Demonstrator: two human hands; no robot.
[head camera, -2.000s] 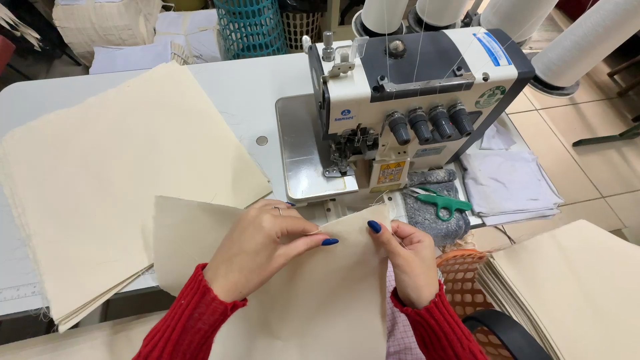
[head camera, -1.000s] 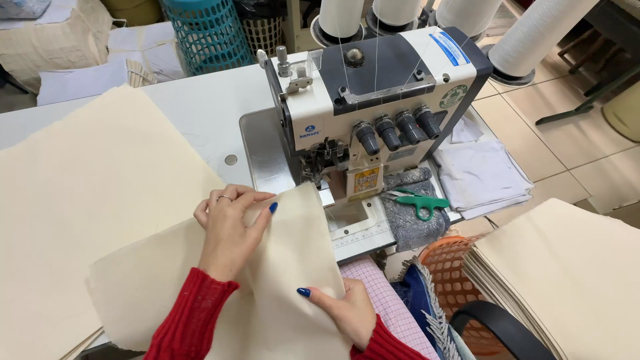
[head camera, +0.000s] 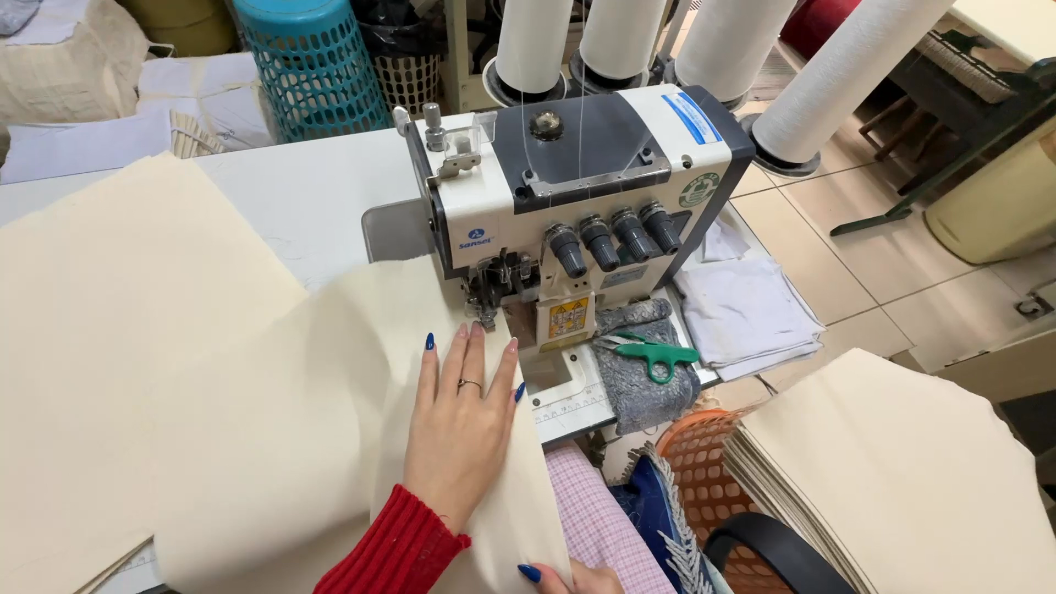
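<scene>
A cream fabric piece (head camera: 330, 396) lies under the presser foot (head camera: 483, 312) of a white and dark grey overlock sewing machine (head camera: 577, 173). Flat on that fabric, fingers spread and tips just before the foot, rests my left hand (head camera: 462, 421). My right hand (head camera: 582, 580), cut off by the bottom edge of the view, holds the fabric's right edge near the lap, thumb on top. More cream fabric (head camera: 124, 272) is stacked at the left of the table. Green-handled thread snips (head camera: 656, 353) lie on a grey cloth (head camera: 648, 396) right of the foot.
Thread cones (head camera: 536, 41) stand behind the machine. White folded cloths (head camera: 747, 309) lie at its right. A stack of cream fabric (head camera: 891, 478) sits at the right by an orange basket (head camera: 701, 450) and a black chair armrest (head camera: 775, 544). Behind the table is a teal basket (head camera: 318, 66).
The fabric's upper edge, held between both hands in front of the machine earlier, now lies at the presser foot. My left hand has flattened onto the fabric; my right hand has moved down its edge.
</scene>
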